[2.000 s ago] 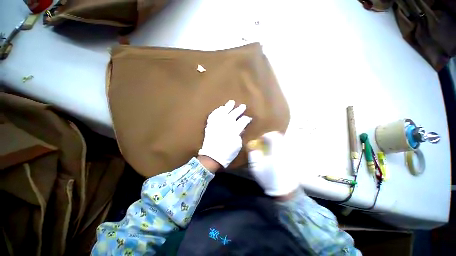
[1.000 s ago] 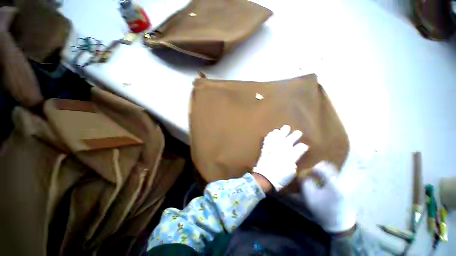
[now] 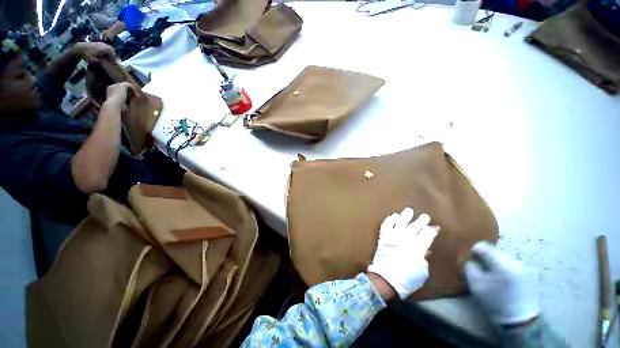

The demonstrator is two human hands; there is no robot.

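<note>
A brown bag body (image 3: 340, 204) lies flat on the white table in front of me, with a small pale sticker (image 3: 369, 175) near its top edge. My left hand (image 3: 406, 253), in a white glove with fingers spread, lies flat on the bag body's lower right part. My right hand (image 3: 500, 282), also white-gloved and blurred, is at the bag body's lower right edge with its fingers curled. Whatever is inside its fingers is hidden or too blurred to tell.
A second bag body (image 3: 316, 102), a red can (image 3: 238, 98) and small tools (image 3: 194, 132) are farther up the table. Brown bag bodies (image 3: 177, 265) are heaped at lower left. A person (image 3: 81, 129) handles a bag at left. A wooden-handled tool (image 3: 602, 285) lies at right.
The view has swung left and up, bringing the person and more table into sight. My left hand stays on the bag body. My right hand stays near its lower right edge; the yellow once seen there is not visible.
</note>
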